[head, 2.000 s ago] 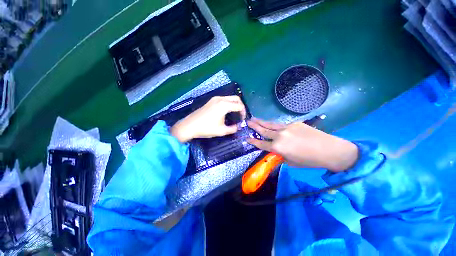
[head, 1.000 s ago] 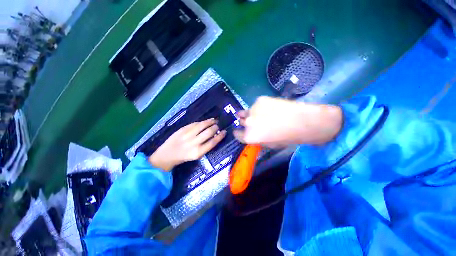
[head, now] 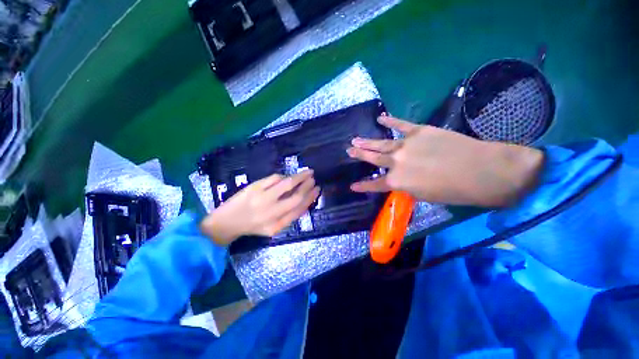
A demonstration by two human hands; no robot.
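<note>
A black ribbed plastic housing [head: 336, 133] lies tilted on bubble wrap [head: 280, 270], with small white brackets and a pale central strip showing. My left hand [head: 266, 205] rests on its middle, fingers slightly bent and apart, nothing seen in them. My right hand [head: 441, 163] is over its right end, fingers spread, fingertips at the edge. The electric screwdriver [head: 392, 228] lies beneath my right palm, its orange handle towards me and its dark nose out beyond the hand. The palm hides its middle. No screw can be made out.
A round dark dish [head: 510, 102] with a dimpled grid stands right of the housing, close to my right wrist. Another housing [head: 256, 31] lies on wrap at the top. More wrapped housings [head: 126, 231] are at the left. The black cord [head: 539, 214] runs along my right sleeve.
The view has shifted and turned. My right hand's fingers have spread over the housing's right end, and the screwdriver has moved with the hand. My left hand stays on the housing.
</note>
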